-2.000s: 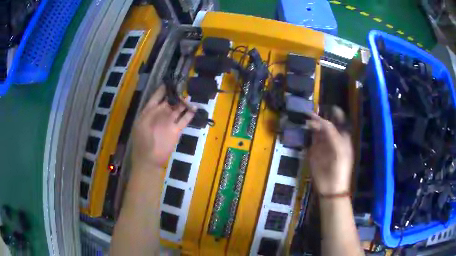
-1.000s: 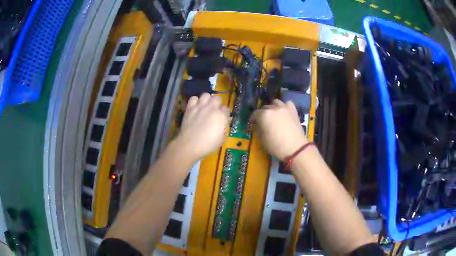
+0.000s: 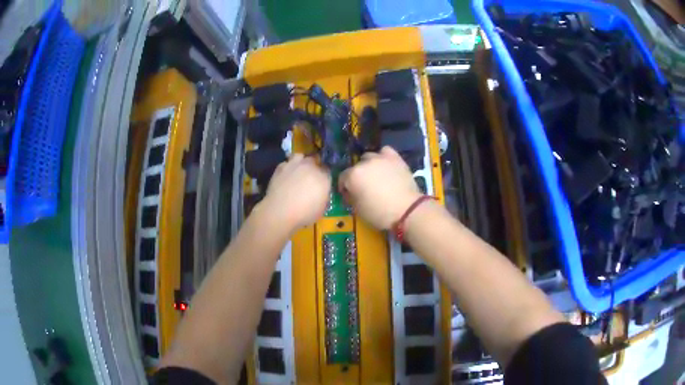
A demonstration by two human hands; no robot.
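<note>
An orange tray lies in front of me with a green connector board down its middle. Black adapters sit in both side rows at the far end, their cords bundled over the board. Nearer sockets are flat black squares. My left hand is curled at the board's left edge, and my right hand is curled at its right edge. The hands are close together, knuckles up. Their fingertips and anything in them are hidden.
A blue basket heaped with black adapters stands on the right. Another blue basket is at the far left. A second orange tray lies left, beyond metal rails. A light-blue square top is beyond the tray.
From apart over the two side rows, both hands came together at the middle board, and they remain there. The view has shifted, so the tray appears further left and the right basket nearer.
</note>
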